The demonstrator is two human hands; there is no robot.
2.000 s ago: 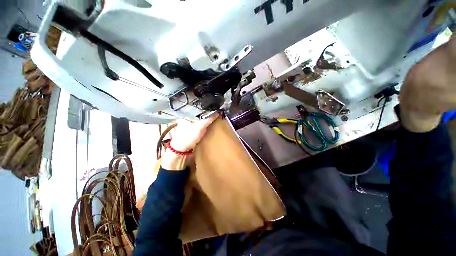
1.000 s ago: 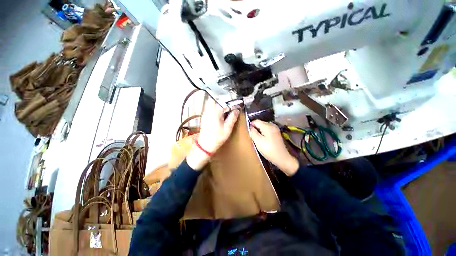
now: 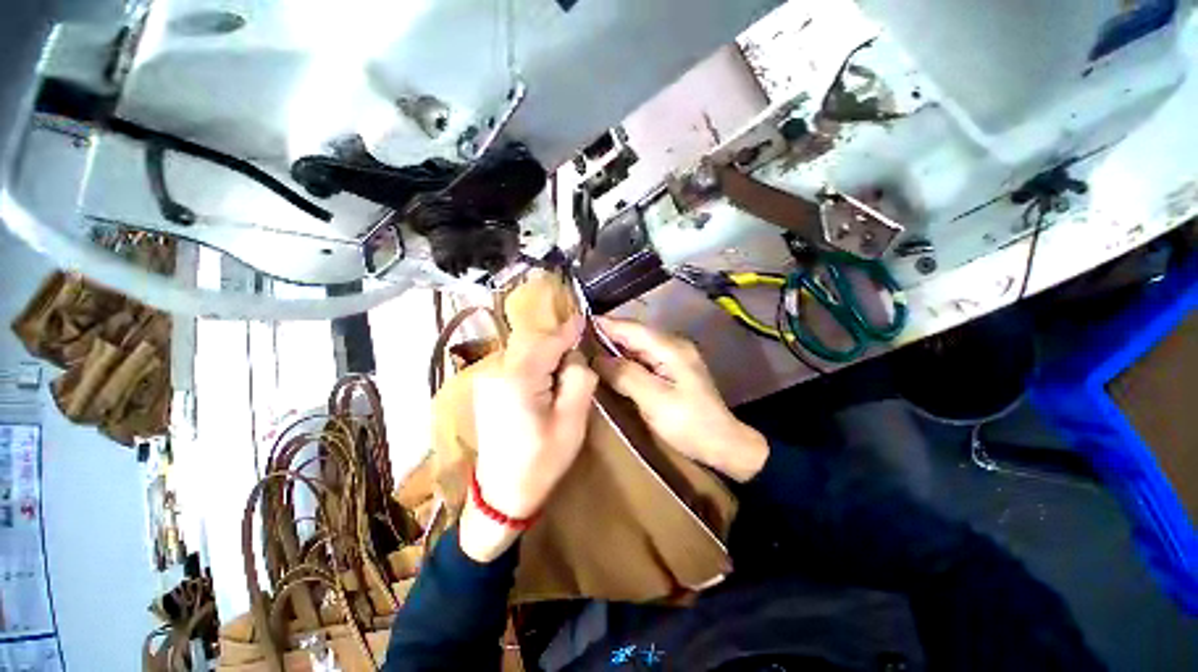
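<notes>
The tan bag [image 3: 618,499] hangs from the needle area [image 3: 545,269] of the white sewing machine [image 3: 315,79] down to my lap. A pale edge line runs down its right side. My left hand [image 3: 532,407], with a red bracelet at the wrist, pinches the bag near its top, just below the needle area. My right hand [image 3: 677,394] holds the bag's right edge close beside it. The fingertips of both hands nearly meet at the pale edge. The exact contact under the presser foot is hidden.
Yellow-handled pliers [image 3: 752,309] and green-handled scissors [image 3: 847,309] lie right of the needle on the machine table [image 3: 966,315]. Bags with looped handles [image 3: 322,525] stand at left. More tan bags [image 3: 99,355] are heaped far left. A blue crate [image 3: 1117,420] is at right.
My right hand came from the far right to the bag's edge. My left hand has moved a little down from the needle area. The view has shifted closer to the machine.
</notes>
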